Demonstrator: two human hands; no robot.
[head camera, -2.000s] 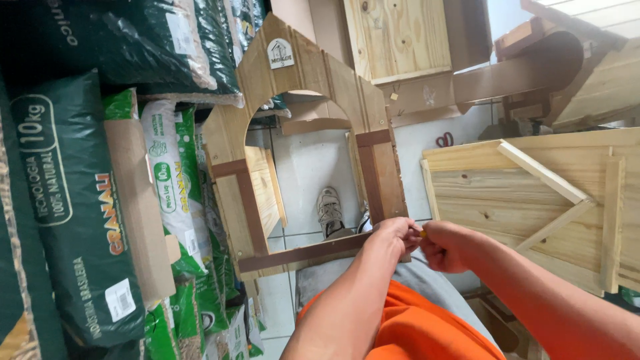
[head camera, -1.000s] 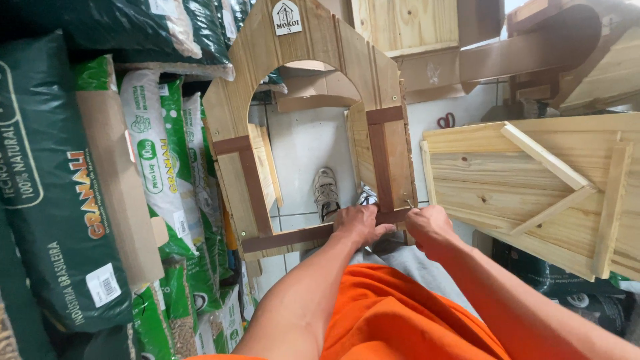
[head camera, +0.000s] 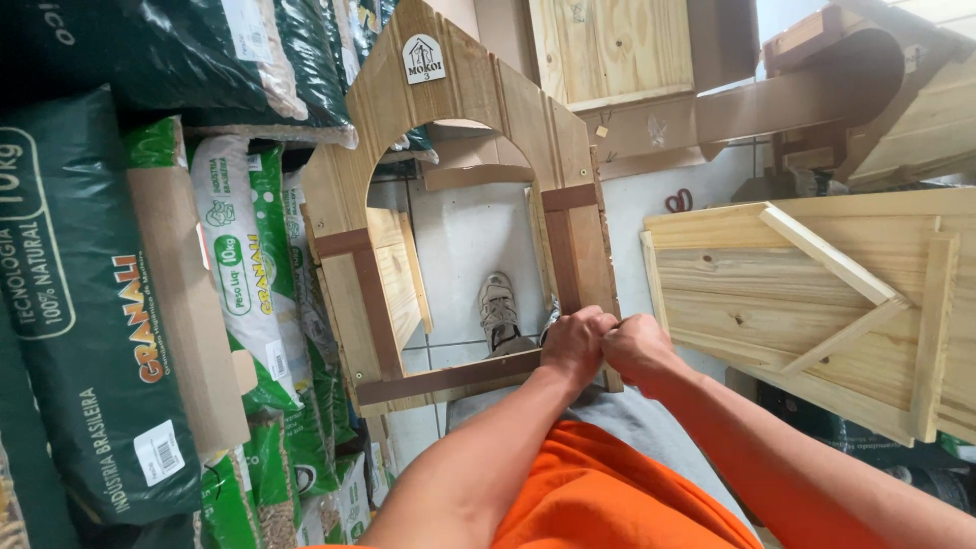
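Observation:
A wooden pet-house front panel (head camera: 457, 80) with an arched opening and brown trim stands before me, a side panel (head camera: 398, 267) showing through the opening. At its lower right corner my left hand (head camera: 577, 345) is closed, with its fingers beside those of my right hand. My right hand (head camera: 637, 352) is curled tight against it at the panel's edge. Whatever lies inside either fist is hidden. A screw (head camera: 358, 375) sits in the lower left corner of the front, and another screw (head camera: 584, 172) is at the upper right.
Bags of wood granules (head camera: 84, 305) are stacked at the left. On the right lies a wooden panel with battens (head camera: 717, 282), with red-handled scissors (head camera: 679, 200) on the floor near it. Cardboard (head camera: 648, 130) and another pine panel (head camera: 610, 46) are beyond. A shoe (head camera: 498, 300) shows through the opening.
A second ago my left hand lay flatter on the lower trim, with my right hand apart at the corner. Now both hands are together there, fists closed.

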